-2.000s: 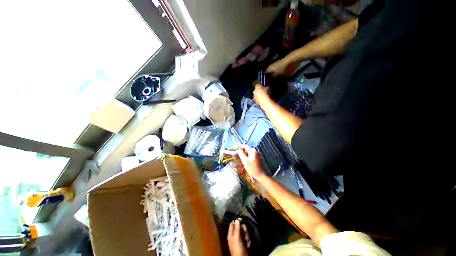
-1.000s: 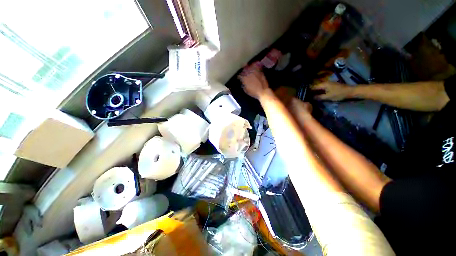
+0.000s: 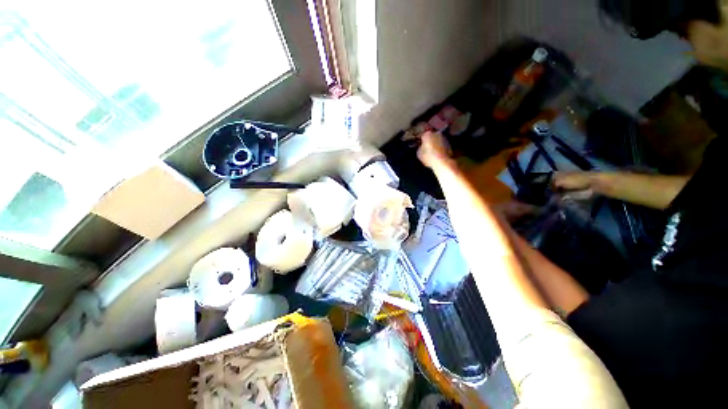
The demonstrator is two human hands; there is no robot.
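My right hand [image 3: 432,149], bare below a cream sleeve, reaches far across the table to the small pink packets [image 3: 444,118] by the wall. Its fingertips are bent at the packets' near edge; whether they pinch something is too small and blurred to tell. My left hand is out of the picture. A clear bag with rows of black rods [image 3: 459,331] lies on a white sheet, left of my forearm, partly hidden by it.
Open carton [image 3: 319,367] with white strips at the bottom. White rolls [image 3: 285,241], a clear bag of pale sticks [image 3: 339,272] and a black round housing [image 3: 239,152] line the sill. An orange bottle [image 3: 520,86] stands at the back. A person in black [image 3: 662,279] handles dark parts at right.
My right hand has moved from beside the bag of sticks to the pink packets. My left hand has left the picture. The other person's hands have moved farther right.
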